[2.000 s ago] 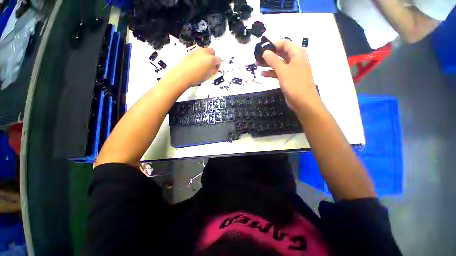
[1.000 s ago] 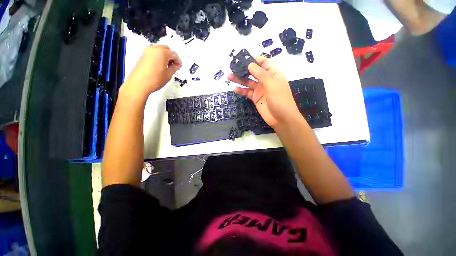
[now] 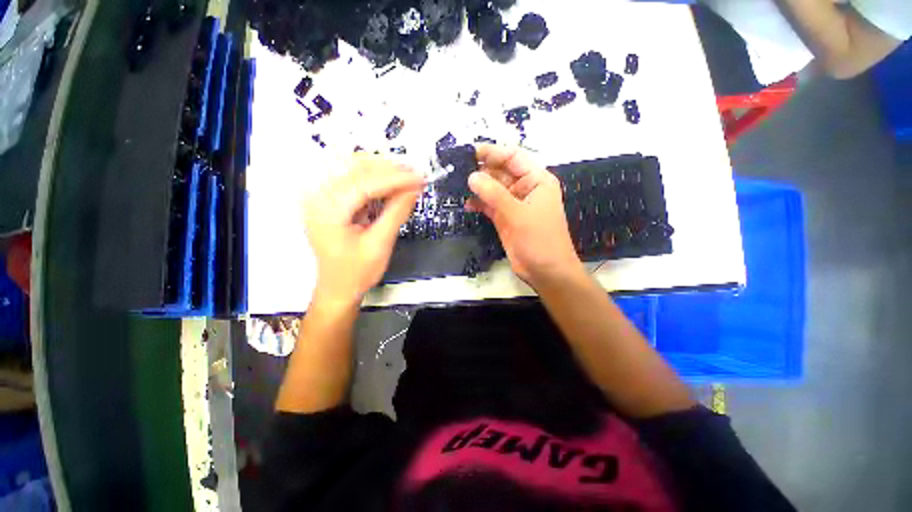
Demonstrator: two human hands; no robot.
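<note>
My right hand (image 3: 525,205) holds a small black housing (image 3: 459,160) between thumb and fingertips, above the far edge of the black parts tray (image 3: 615,205). My left hand (image 3: 365,215) is at the housing's left side, its thumb and fingertips pinched on a small whitish piece (image 3: 438,173) that is blurred, near or touching the housing. The tray lies near the table's front edge, with rows of small pockets, partly hidden by both hands. Small black inserts (image 3: 394,127) lie scattered on the white table beyond the hands.
Black housings (image 3: 400,35) are heaped at the table's far edge, with a small black cluster (image 3: 597,78) at right. Stacked blue-edged trays (image 3: 207,190) stand at the left. A blue bin (image 3: 770,280) is on the floor at right. Another person's arm (image 3: 825,35) shows at top right.
My left hand has moved right and nearer, from the scattered parts to the housing. My right hand has shifted slightly left and down with the housing. A small whitish piece now shows at my left fingertips.
</note>
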